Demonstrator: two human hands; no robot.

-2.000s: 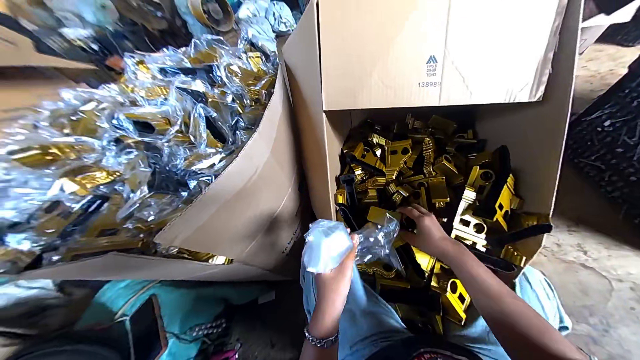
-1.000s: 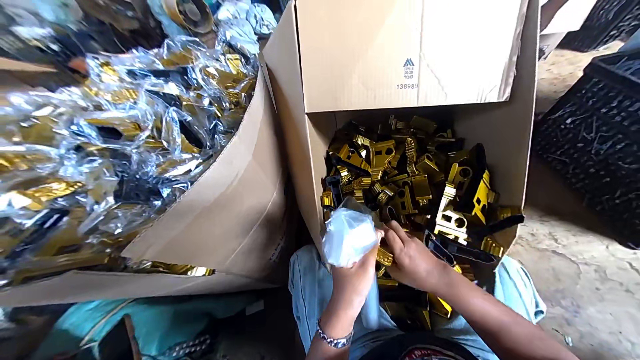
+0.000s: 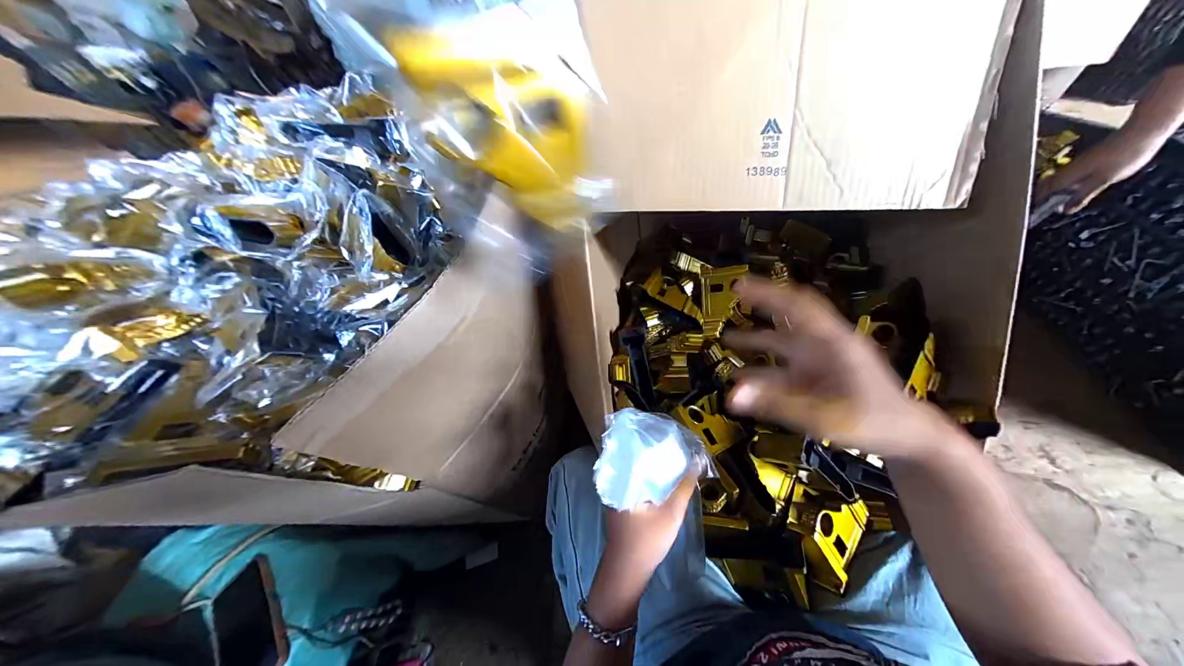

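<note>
My left hand [image 3: 652, 518], low at the centre, grips a bundle of clear plastic bags [image 3: 643, 458]. Blurred by motion, my right hand [image 3: 814, 370] has its fingers apart above gold and black metal-look parts [image 3: 717, 296] in the right cardboard box [image 3: 962, 314]; nothing shows in it. A clear bag with a yellow-gold part [image 3: 518, 129] is in mid-air, blurred, near the edge between the boxes. Bagged gold and black parts [image 3: 259, 231] are heaped in the left cardboard box [image 3: 435, 370].
A raised cardboard flap [image 3: 694, 102] stands behind the right box. Another person's hand [image 3: 1091, 176] is at the upper right, over a dark container [image 3: 1110, 277] of small black pieces. A teal bag [image 3: 222, 573] lies at the lower left, below the left box.
My right hand has come away from the bag bundle and opened. A bagged gold part now shows in the air toward the left box. My left hand still holds the bundle.
</note>
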